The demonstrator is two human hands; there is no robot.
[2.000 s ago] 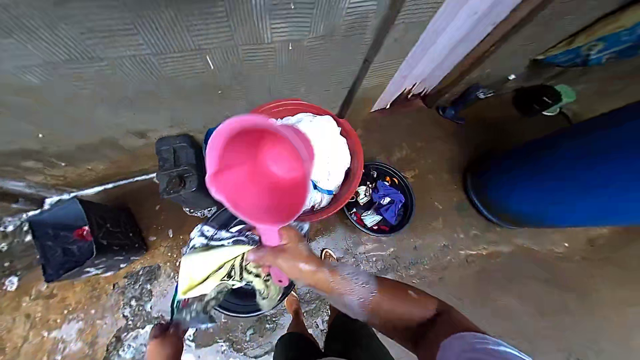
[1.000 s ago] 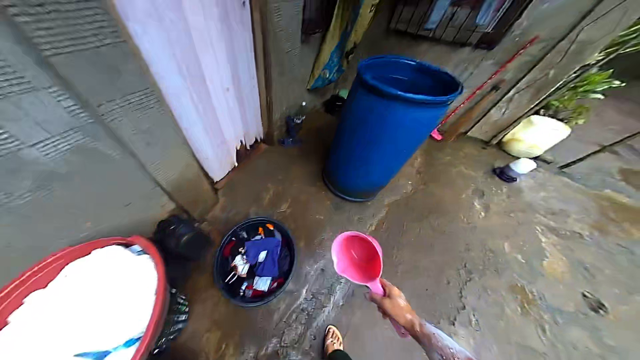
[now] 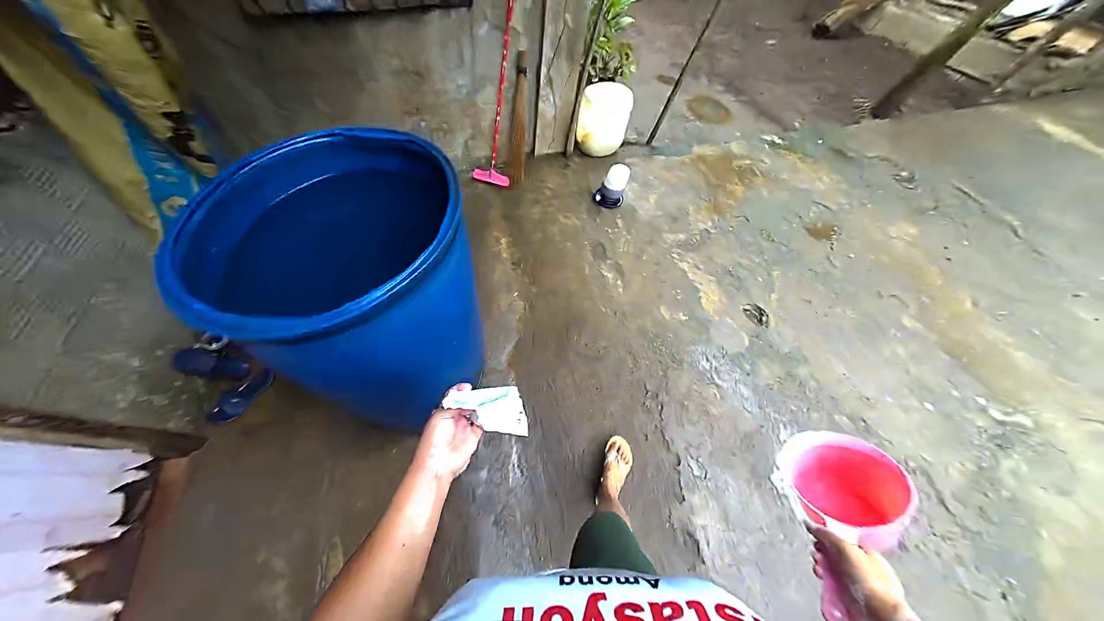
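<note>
My left hand (image 3: pixel 453 435) holds a small white packet or sheet (image 3: pixel 496 410) with a bluish mark, in front of the blue plastic drum's lower wall. The large blue drum (image 3: pixel 397 345) stands upright and open-topped at the left, with dark water inside. At the lower right, my right hand (image 3: pixel 849 569) grips the handle of a pink plastic dipper (image 3: pixel 849 496), its bowl facing up. Whether the dipper holds any water, I cannot tell.
Dark blue slippers (image 3: pixel 237 392) lie left of the drum. A pink-headed squeegee (image 3: pixel 492 177) and a stick broom (image 3: pixel 519 129) lean on the back wall. Near them stand a pale yellow container (image 3: pixel 604 121) and a small white-and-dark object (image 3: pixel 614 185). The concrete floor (image 3: pixel 690 345) is wet.
The view has swung right from the tubs of laundry to the blue drum. My left hand has come into view with the white packet or sheet. The dipper stays in my right hand.
</note>
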